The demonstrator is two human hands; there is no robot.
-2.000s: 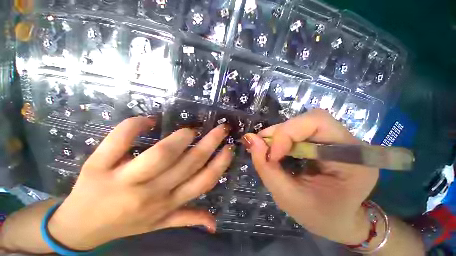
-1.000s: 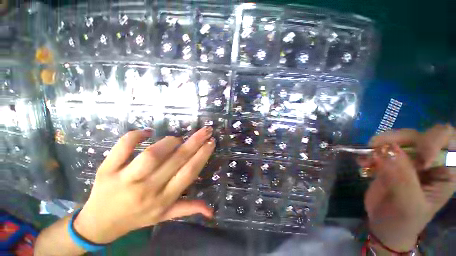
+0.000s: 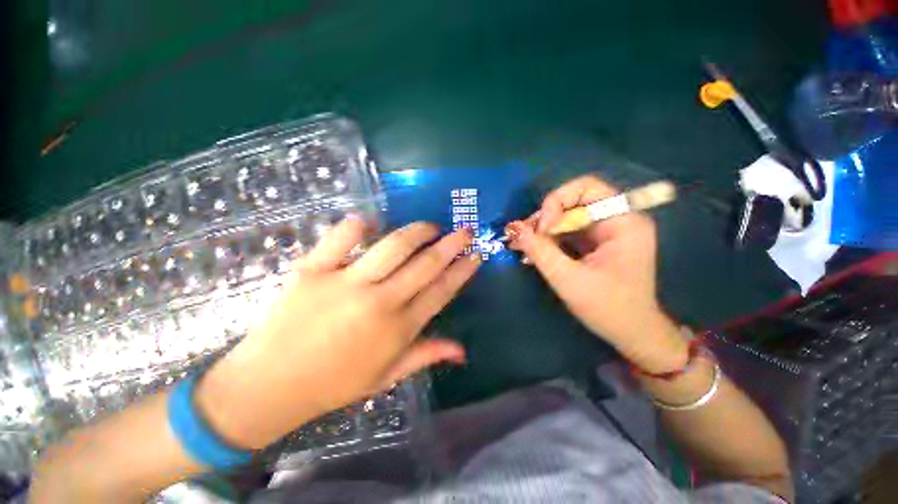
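Note:
The blue backing sheet (image 3: 423,197) lies right of the clear blister tray (image 3: 222,187) and carries a narrow grid of tiny white squares (image 3: 465,205). My left hand (image 3: 345,305) lies palm down across the tray, its fingertips on the sheet at the squares. It holds nothing that I can see. My right hand (image 3: 601,276) grips the tan-handled pick (image 3: 615,205) like a pen. The pick's thin tip points left at the lower squares, close to my left fingertips. Whether the tip touches a square cannot be told. The tray pockets hold small dark parts with white marks.
Dark scissors with an orange-yellow piece (image 3: 717,94) lie at the right. Below them a dark round item rests on crumpled white paper (image 3: 802,258). A clear rounded item (image 3: 837,108) and a red bin (image 3: 862,10) are at upper right. Dark stacked trays (image 3: 847,394) stand at lower right.
My left hand has moved off the tray's middle onto the blue sheet. My right hand with the pick has gone from the tray's parts to the white squares. The view has shifted right.

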